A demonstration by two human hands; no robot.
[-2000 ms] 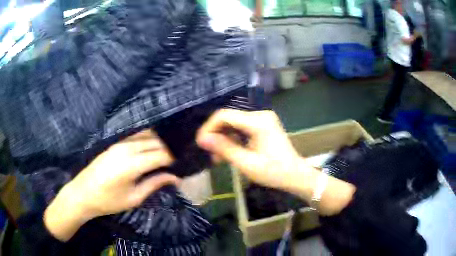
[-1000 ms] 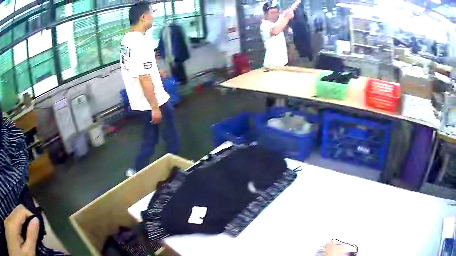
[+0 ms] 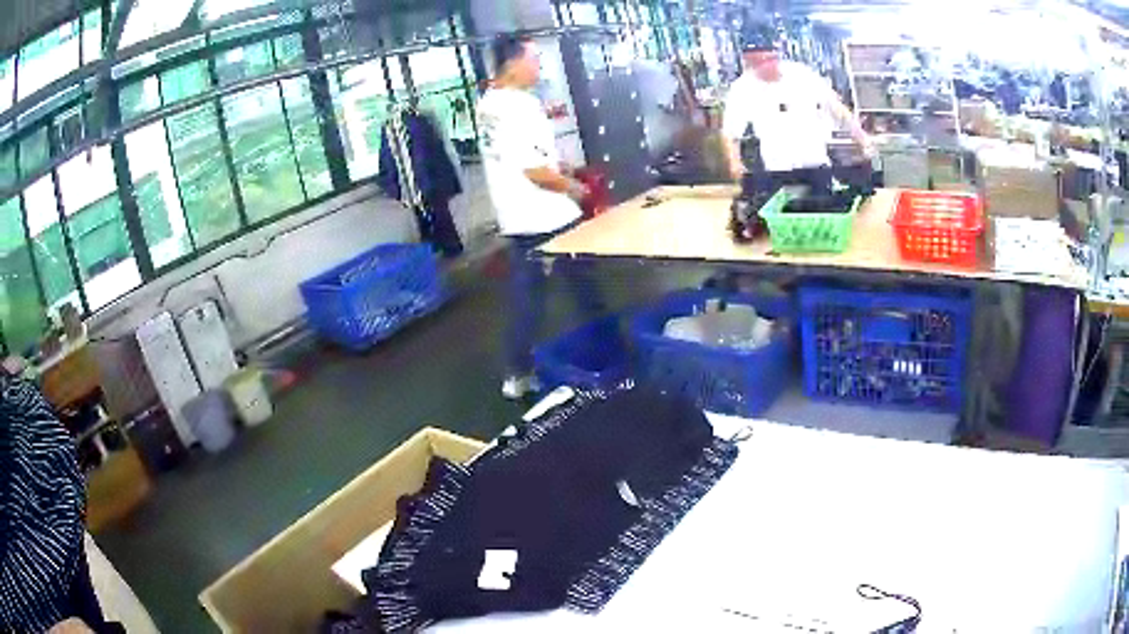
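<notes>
A black garment with thin white stripes (image 3: 37, 508) hangs at the far left, cut off by the picture's edge. A sliver of my left hand (image 3: 69, 627) shows at its lower edge, too cut off to read. My right hand is out of the picture. Flat black garments with striped ruffled edges (image 3: 557, 495) lie on the white table, with a small white label (image 3: 498, 568) on top. A thin dark cord (image 3: 894, 602) lies on the table near the bottom edge.
An open tan carton (image 3: 322, 533) stands left of the white table (image 3: 941, 520). Beyond are a wooden table (image 3: 644, 229) with a green basket (image 3: 811, 229) and a red basket (image 3: 937, 228), blue crates (image 3: 882, 347) below, and two people in white shirts (image 3: 518, 161).
The view has swung right from the hanging garment to the table. My right hand has left the picture and my left is nearly out. One person has walked right; the other has lowered their arms.
</notes>
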